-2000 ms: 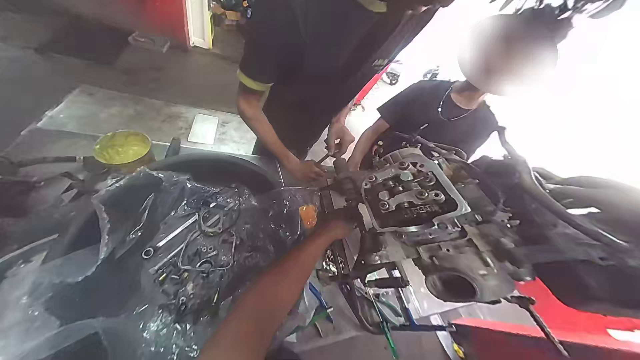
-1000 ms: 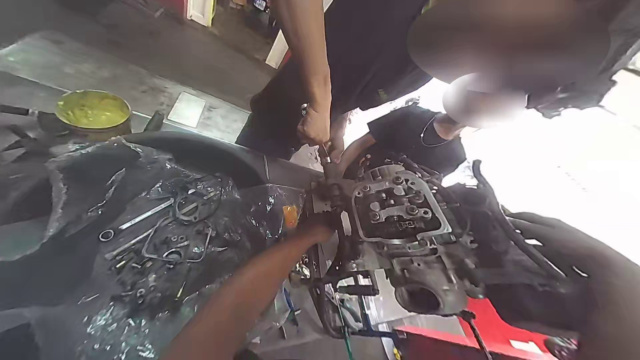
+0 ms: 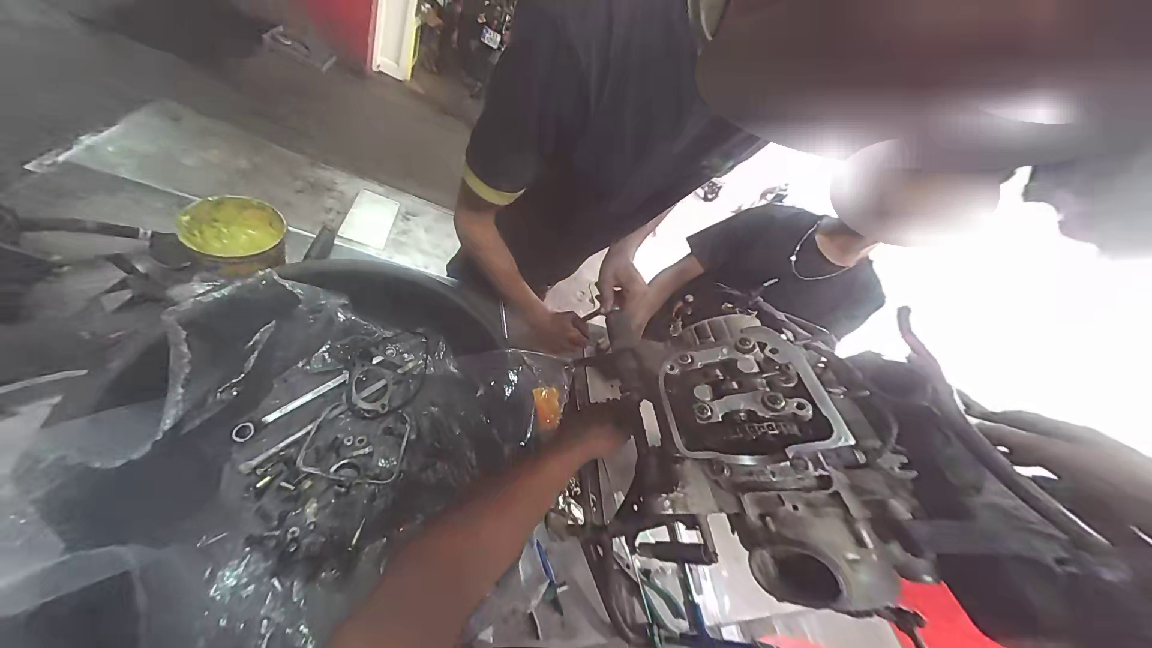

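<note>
My left hand (image 3: 612,425) reaches in from the bottom and rests against the dark left side of an engine with an exposed cylinder head (image 3: 760,459); its fingers blend into the shadow. At the right, my right hand (image 3: 1026,441), blurred and partly cut by the frame edge, lies beside a dark hose (image 3: 954,405). The head's open top shows rocker arms and bolts (image 3: 774,402). A round port (image 3: 796,576) faces me below. Left of my forearm, a combination wrench (image 3: 301,399), gaskets (image 3: 371,389) and small metal parts lie on clear plastic.
A co-worker in a dark shirt (image 3: 612,135) stands across the engine, both hands (image 3: 567,331) at a thin tool by its far left corner. Another person (image 3: 801,261) is behind the engine. A round tin of yellow paste (image 3: 232,229) and a black tire-like rim (image 3: 387,292) are at left.
The co-worker's near hand, raised on a tool one second ago, is now lower beside the engine's corner. My left hand stays at the engine's left side. The view has shifted.
</note>
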